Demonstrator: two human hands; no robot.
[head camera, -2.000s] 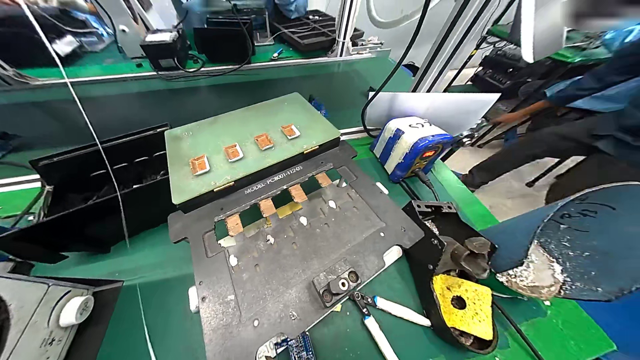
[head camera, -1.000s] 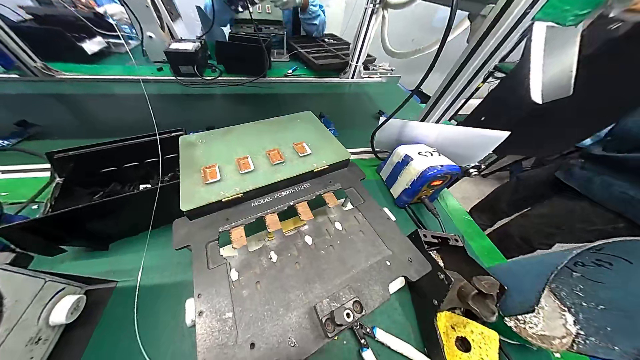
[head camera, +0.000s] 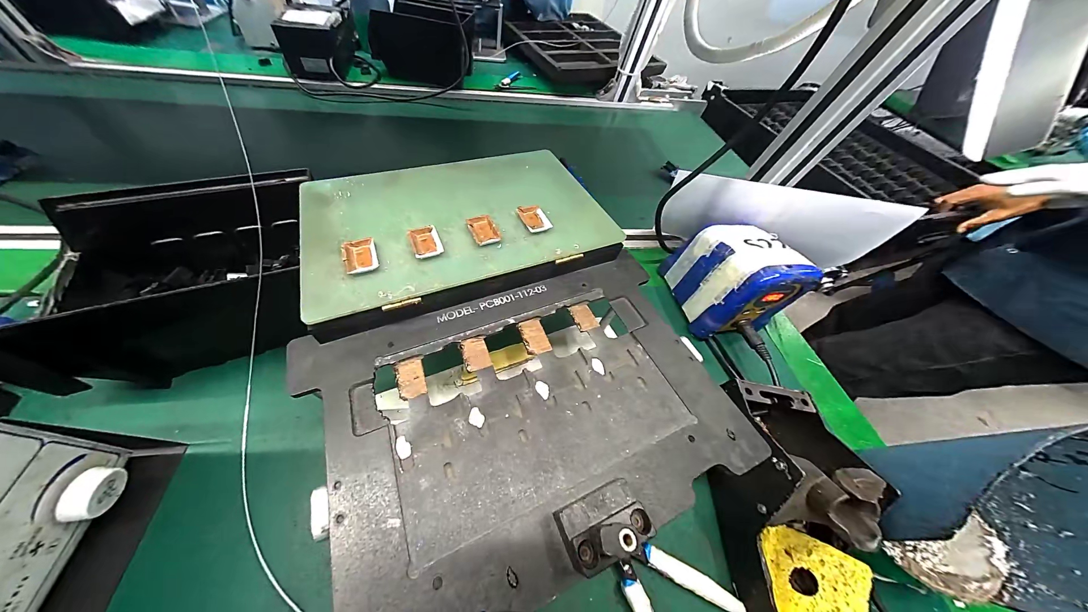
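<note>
Neither my left hand nor my right hand shows in the head view. A black fixture plate (head camera: 544, 459) lies on the green bench mat, with copper-coloured pads (head camera: 474, 354) along its upper slots. Its hinged green lid (head camera: 450, 280) is raised at the back and carries several small copper-faced squares (head camera: 425, 242). A black latch block (head camera: 603, 529) sits at the plate's near edge. The white-wrapped handles (head camera: 690, 578) of a hand tool reach to the block from below. Their far ends are cut off by the frame.
Right of the plate stand a blue-and-white soldering station (head camera: 735, 276) and a holder with a yellow sponge (head camera: 816, 571). A black bin (head camera: 170, 280) stands left, near a hanging thin wire (head camera: 248, 408). A co-worker's hand (head camera: 994, 202) is at the far right.
The blue circuit board seen at the plate's near edge two seconds ago is out of view. The view has shifted. A co-worker's hand shows at the right.
</note>
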